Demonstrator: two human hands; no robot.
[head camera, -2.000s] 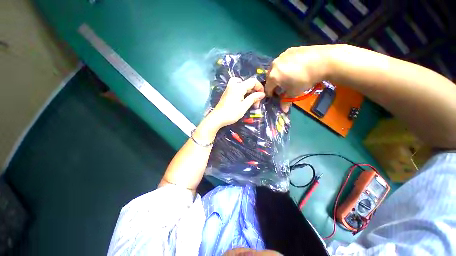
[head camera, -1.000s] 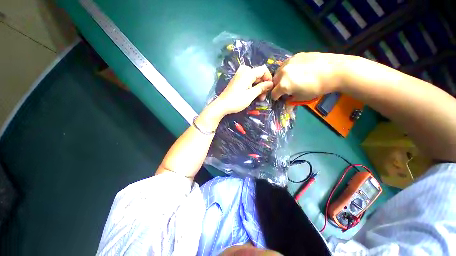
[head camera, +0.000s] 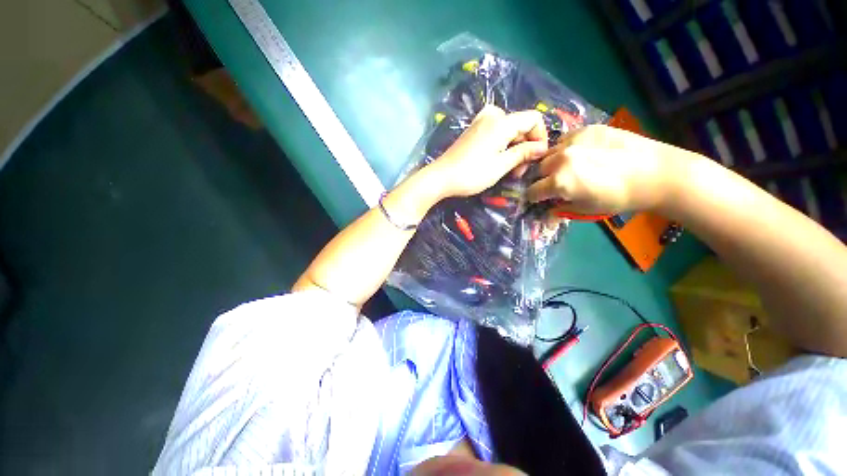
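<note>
A clear plastic bag (head camera: 506, 311) full of black cables with red, yellow and white plug ends lies on the green bench. My left hand (head camera: 492, 153) pinches the bag's plastic near its upper middle. My right hand (head camera: 599, 172) is beside it, fingertips close to the left ones. It holds scissors (head camera: 587, 218); only part of an orange-red handle shows below the hand, and the blades are hidden. Whether they touch the plastic cannot be told.
An orange board (head camera: 641, 240) lies partly behind my right hand. A multimeter (head camera: 643, 386) with a red probe (head camera: 561, 351) and a yellow-brown box (head camera: 720, 316) are at right. A steel rule (head camera: 311, 102) lies along the bench edge. Drawer racks (head camera: 743, 93) stand at the back.
The view has shifted, so the bench things sit differently in the picture. Both hands stay at the bag; my right hand now covers more of the orange board.
</note>
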